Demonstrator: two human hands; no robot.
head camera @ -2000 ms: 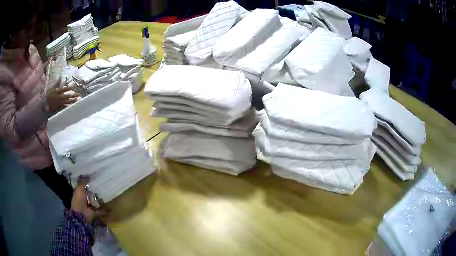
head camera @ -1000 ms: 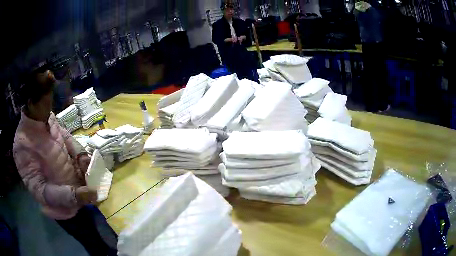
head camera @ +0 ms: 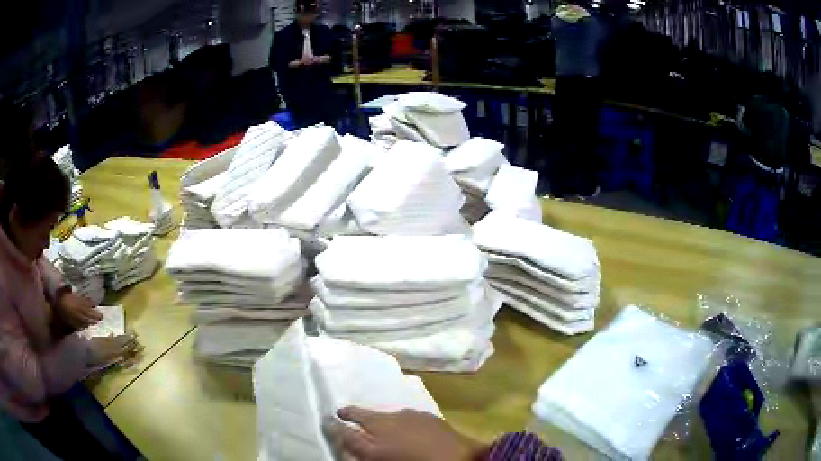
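Observation:
A folded white quilted piece (head camera: 360,374) stands partly opened at the bottom centre, cut off by the lower edge. My right hand (head camera: 401,434), with a purple checked sleeve, lies on its front with fingers against the fabric. My left hand is not in view. Layered stacks of folded white pieces (head camera: 401,293) stand just behind the piece. A flat stack of clear polybags (head camera: 630,383) with a small dark triangle mark lies at the right. A blue tape dispenser (head camera: 734,410) is beside the bags.
Crumpled clear plastic with a dark object (head camera: 727,331) lies behind the dispenser. A person in pink (head camera: 36,333) handles a white piece at the left. A spray bottle (head camera: 159,205) stands near smaller white piles (head camera: 108,257). Other people stand beyond the table (head camera: 450,414).
The view has turned right, so stacks and polybags appear further left. My right hand has come into view on the white piece, which now stands more open. The person in pink has lowered their piece.

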